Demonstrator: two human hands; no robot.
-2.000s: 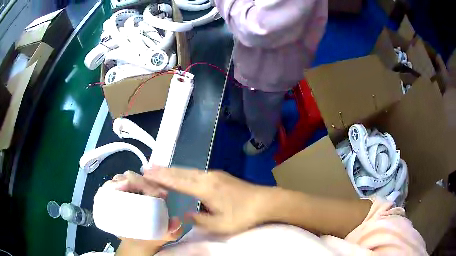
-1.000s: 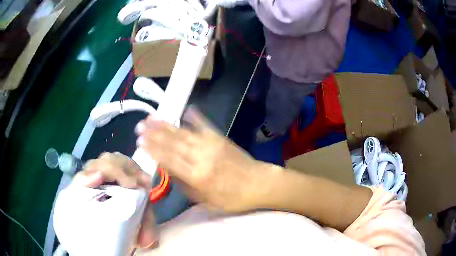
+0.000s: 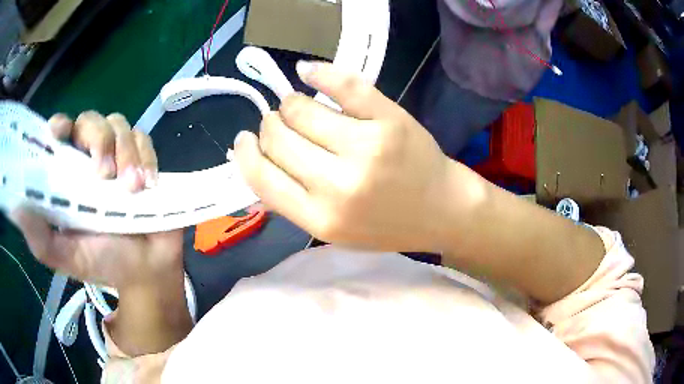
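Note:
A long curved white neck fan half [image 3: 142,206] with a row of dark slots lies across both my hands. My left hand [image 3: 105,202] grips its wide end at the left, fingers over the top edge and thumb side below. My right hand [image 3: 345,157] is closed around the curved white housing near its middle, where it bends up toward the top. Two more white housings [image 3: 217,88] lie on the black bench behind my hands. An orange tape dispenser [image 3: 229,231] lies on the bench below the held piece. Red wires with a pale connector [image 3: 556,70] hang at the upper right.
A small carton [image 3: 292,28] stands at the back of the bench. The green conveyor belt [image 3: 127,67] runs at the left. More white housings [image 3: 71,319] lie at lower left. A person in a pink-lilac sweatshirt [image 3: 499,56], a red stool [image 3: 514,142] and a large carton [image 3: 585,150] are at the right.
The held housing has turned so its slotted side shows and its wide end has risen at the left. My right hand has closed on it. The view has shifted, with the orange dispenser now more visible.

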